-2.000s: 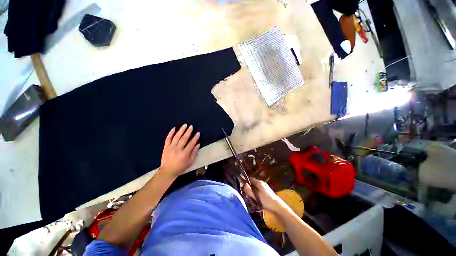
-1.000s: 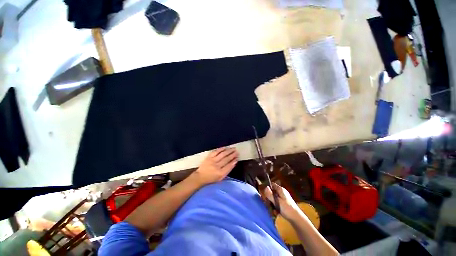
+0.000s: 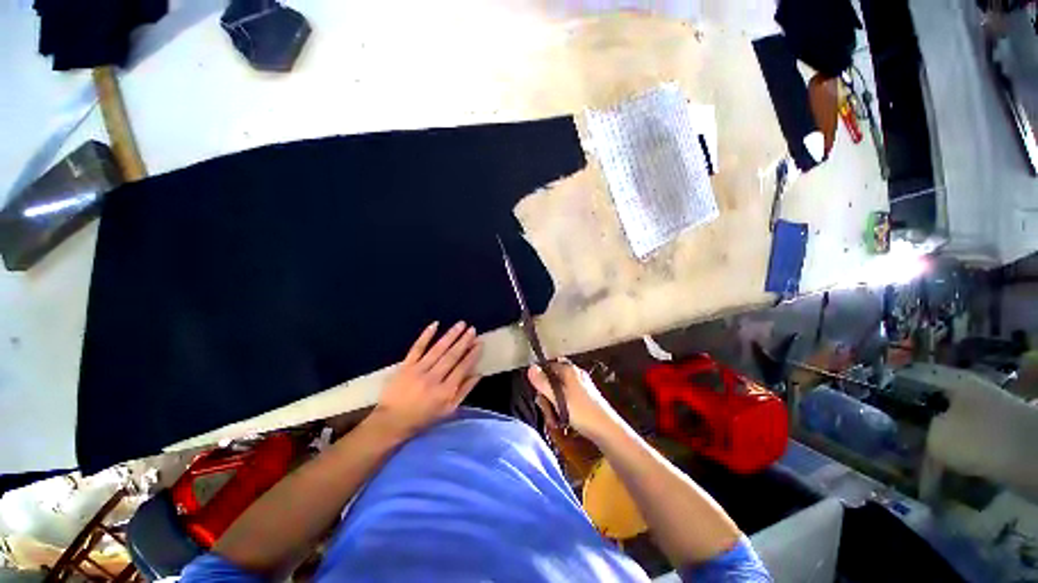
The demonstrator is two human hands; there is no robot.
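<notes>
A large dark cloth panel [image 3: 307,273] lies flat on the off-white table [image 3: 433,63], with a notch in its right edge. My left hand [image 3: 433,370] lies flat with fingers spread at the panel's near edge and the table's edge. My right hand [image 3: 573,399] holds the shears [image 3: 527,319] by the handles at the table's front edge. The long blades point away from me and their tips lie over the panel's right part. The blades look nearly closed.
A checked pale pad [image 3: 652,171] lies right of the panel. A metal block [image 3: 57,205], wooden ruler [image 3: 117,123] and dark faceted weight [image 3: 265,34] are at left. A blue packet [image 3: 787,259] and dark strip [image 3: 788,100] are at right. Red stools [image 3: 724,412] stand below.
The view has shifted. My right hand has brought the shears forward, so their tips reach further over the panel. My left hand moved from on the panel to its near edge, fingers now more spread.
</notes>
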